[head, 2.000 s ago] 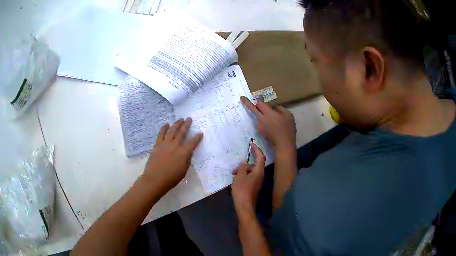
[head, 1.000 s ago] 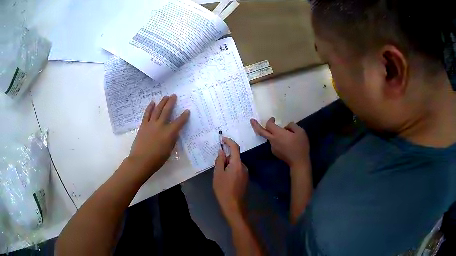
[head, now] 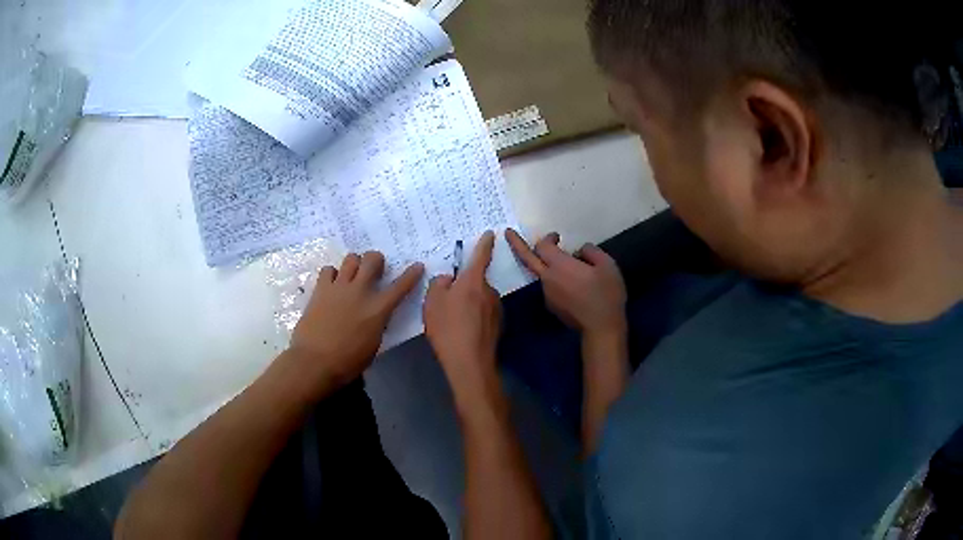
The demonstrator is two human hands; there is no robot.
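Printed and handwritten sheets (head: pixel 412 179) lie on the white table, with one page (head: pixel 327 69) folded back over them. My left hand (head: pixel 354 311) rests at the lower edge of the sheets, fingers apart and holding nothing. My right hand (head: pixel 465 311) points its index finger at the sheet and holds a thin pen (head: pixel 458 258) beside that finger. Another person's hand (head: pixel 581 280) is close to its right and points at the sheet's right edge.
Another person (head: pixel 760 390) in a dark teal shirt leans in at the right. Clear plastic bags (head: pixel 37 369) lie at the left edge of the table (head: pixel 158 316). A brown flat piece (head: pixel 539 63) and a pale strip (head: pixel 517 127) are beyond the papers.
The view has shifted, and the papers sit farther left and up. My right index finger now extends onto the sheet beside the pen. The other person's finger has come back onto the sheet's edge.
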